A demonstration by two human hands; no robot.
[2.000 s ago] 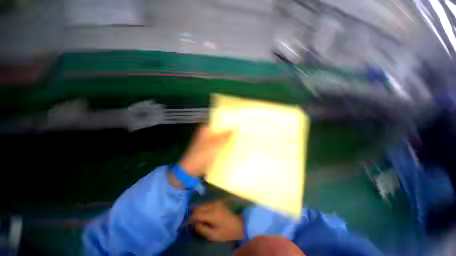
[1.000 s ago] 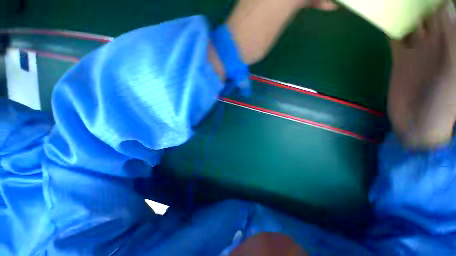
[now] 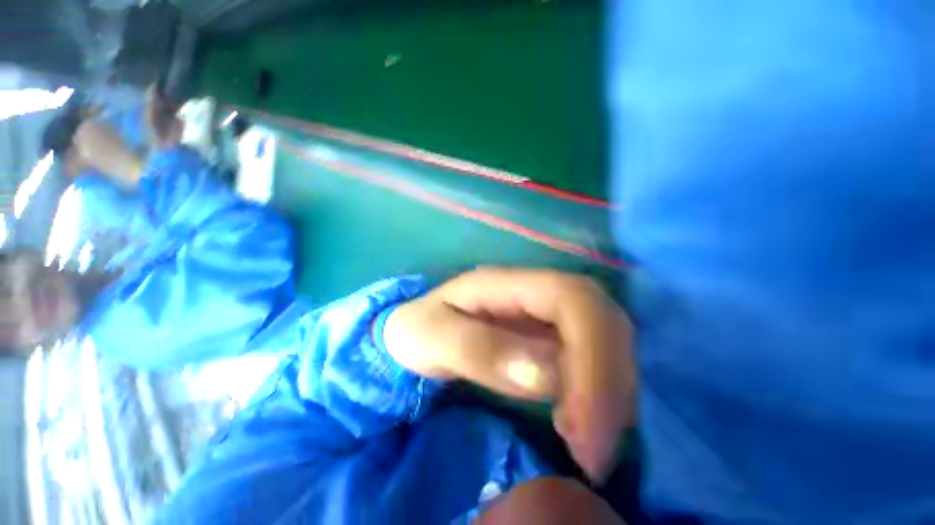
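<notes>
My left hand (image 3: 523,338) is in the lower middle, reaching in from the left out of a blue cuff. Its fingers are loosely curled and bent down, the thumb is apart from them, and I see nothing in it. A large blurred blue sleeve (image 3: 779,256) fills the right side close to the camera. My right hand is not in view. No paper sheet shows. Below my left hand is the green bench edge (image 3: 359,220), partly hidden by my arm.
A dark green conveyor belt (image 3: 461,92) lies beyond red-edged lines. A person in a blue smock (image 3: 195,267) sits at the left, hands near the bench. A white card (image 3: 256,164) lies beside that person. A small dark piece (image 3: 265,82) is on the belt.
The view has swung left towards the neighbour. The pale yellow sheet and my right hand have left the picture. My left hand has come down near my body, and a blue sleeve now fills the right.
</notes>
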